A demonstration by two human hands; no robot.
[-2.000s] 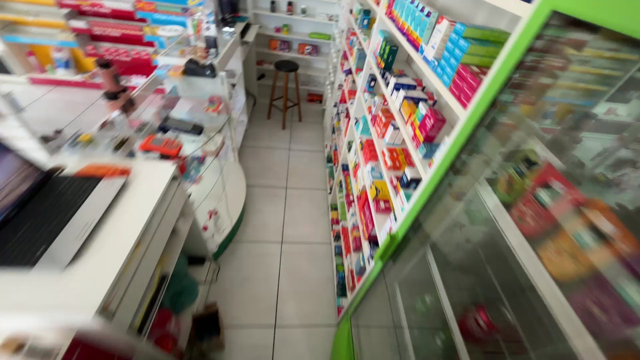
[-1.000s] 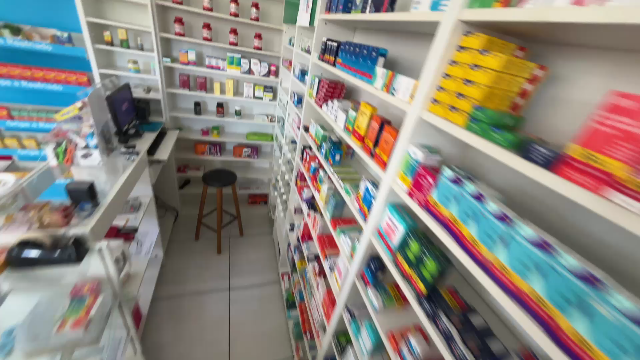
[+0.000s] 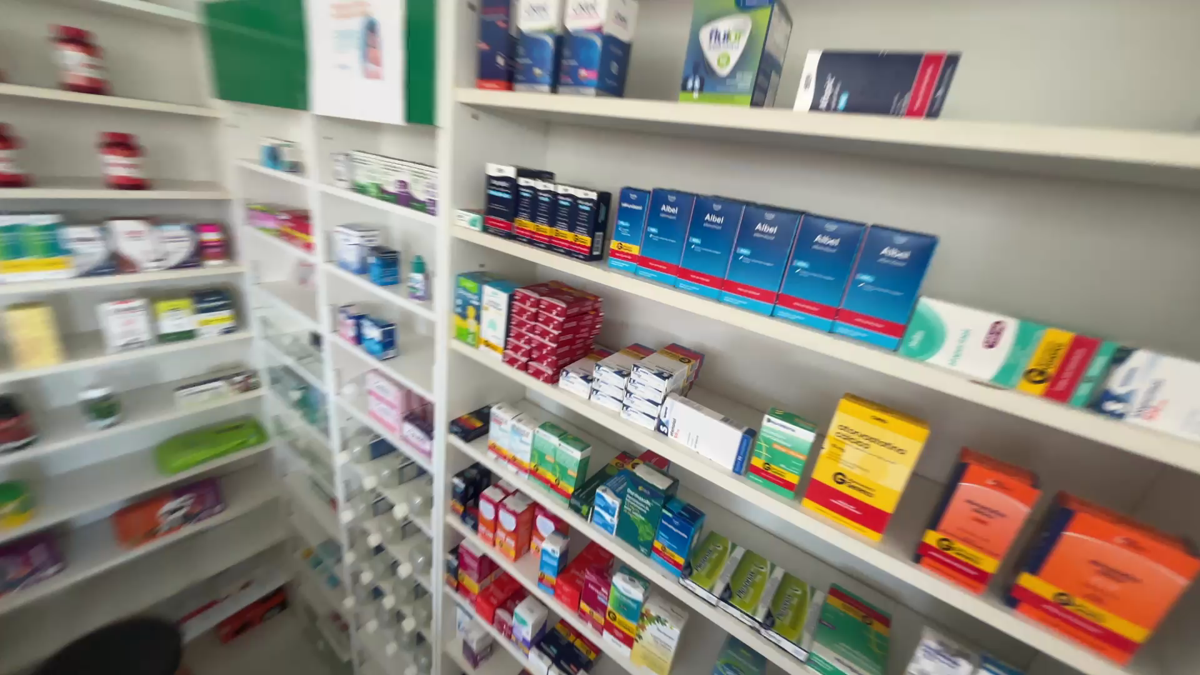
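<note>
Neither of my hands is in view. Close on the right, white shelves carry medicine boxes. A row of blue boxes (image 3: 764, 258) stands upright beside several dark boxes (image 3: 544, 211). One shelf lower, a stack of dark red boxes (image 3: 553, 328) sits left of small white boxes (image 3: 647, 380). Farther right on that shelf are a green and white box (image 3: 783, 452), a yellow box (image 3: 867, 464) and two orange boxes (image 3: 975, 516), (image 3: 1106, 572). Slim green boxes (image 3: 750, 581) lie tilted on a shelf below.
A round black stool seat (image 3: 117, 647) shows at the bottom left. Behind it, white shelves hold red jars (image 3: 122, 159), a green packet (image 3: 211, 444) and an orange and purple package (image 3: 169, 511). A white sheet (image 3: 358, 61) hangs against a green panel at the top.
The view has moved down the aisle and turned toward the right-hand shelves. The counter with the laptop and the green-framed glass, seen earlier, are out of view. The stool is now at the lower left edge.
</note>
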